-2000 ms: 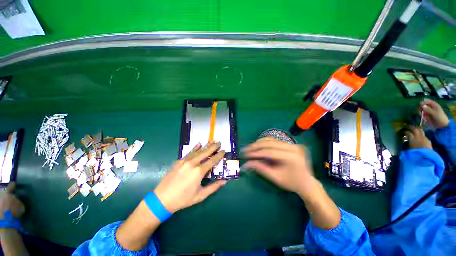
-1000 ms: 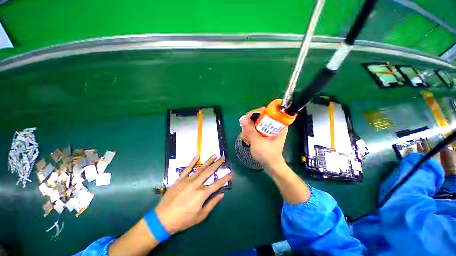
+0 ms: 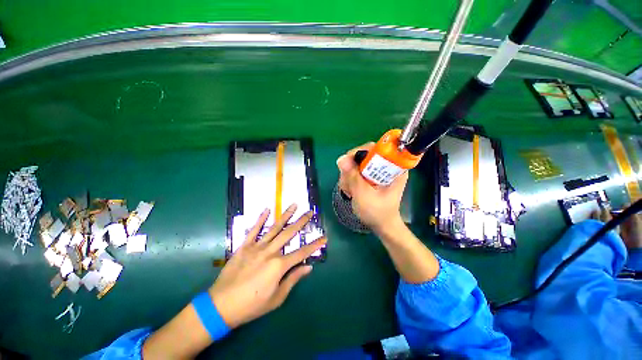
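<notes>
A tablet unit (image 3: 260, 176) with a black frame, silver-white middle and amber stripe lies in front of me. My left hand (image 3: 264, 271), with a blue wrist band (image 3: 210, 316), lies spread over its near end, fingers apart. My right hand (image 3: 375, 195) is closed around the orange electric screwdriver (image 3: 386, 163), just right of the unit. The tool's tip is hidden behind the hand. The round grey screw dish (image 3: 345, 209) shows partly beside and under my right hand. A short amber tab (image 3: 219, 263) sticks out at the unit's lower left.
Stacked units (image 3: 473, 190) lie right of the dish. At left are a pile of small square modules (image 3: 95, 242) and a pile of white strips (image 3: 21, 204). More units (image 3: 556, 97) lie at the far right. Another worker's blue sleeve (image 3: 584, 264) and a black cord (image 3: 563, 264) are at right.
My right hand has taken hold of the screwdriver, which has come down and left to above the dish. My left hand stays on the unit's near end. The whole view has shifted.
</notes>
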